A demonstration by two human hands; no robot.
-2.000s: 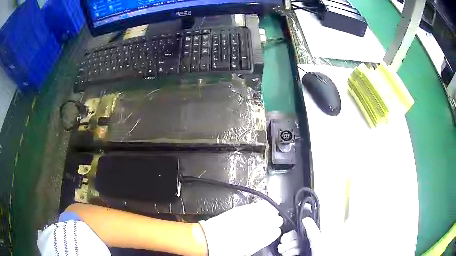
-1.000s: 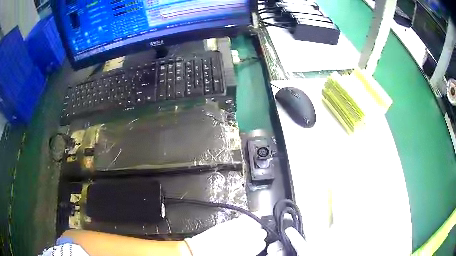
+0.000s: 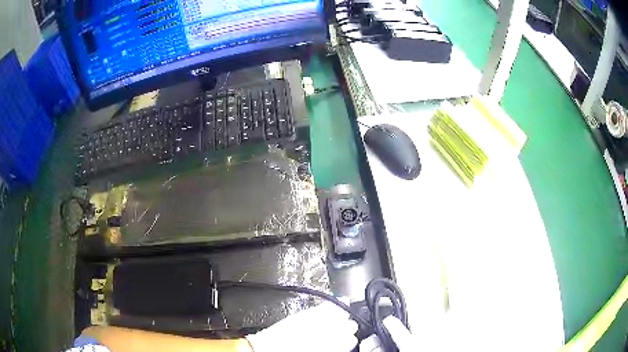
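A black power adapter point(image 3: 164, 287) lies in the lower taped bay of the test fixture point(image 3: 206, 199). Its DC output cable point(image 3: 286, 287) runs right from the adapter's end to a coil beside the bench edge. My gloved left hand point(image 3: 306, 330) reaches in from the lower left, below the cable; its fingertips are hidden near a dark block beside the coil. My gloved right hand point(image 3: 392, 334), mostly cut off by the bottom edge, holds the coil. The output test socket point(image 3: 348, 223) stands above, with nothing plugged into its round connector. The upper bay holds no adapter.
The keyboard point(image 3: 186, 127) and lit monitor point(image 3: 200, 41) are beyond the bays. A mouse point(image 3: 392, 150) and yellow-green slips point(image 3: 458, 148) lie on the white bench point(image 3: 482, 261). Several waiting adapters point(image 3: 420, 45) stand behind. Blue bins point(image 3: 31, 110) are at left.
The camera view has tilted up and shifted, showing more of the monitor and far shelf. The hands sit lower in the picture, still at the cable coil. The adapter remains in the lower bay.
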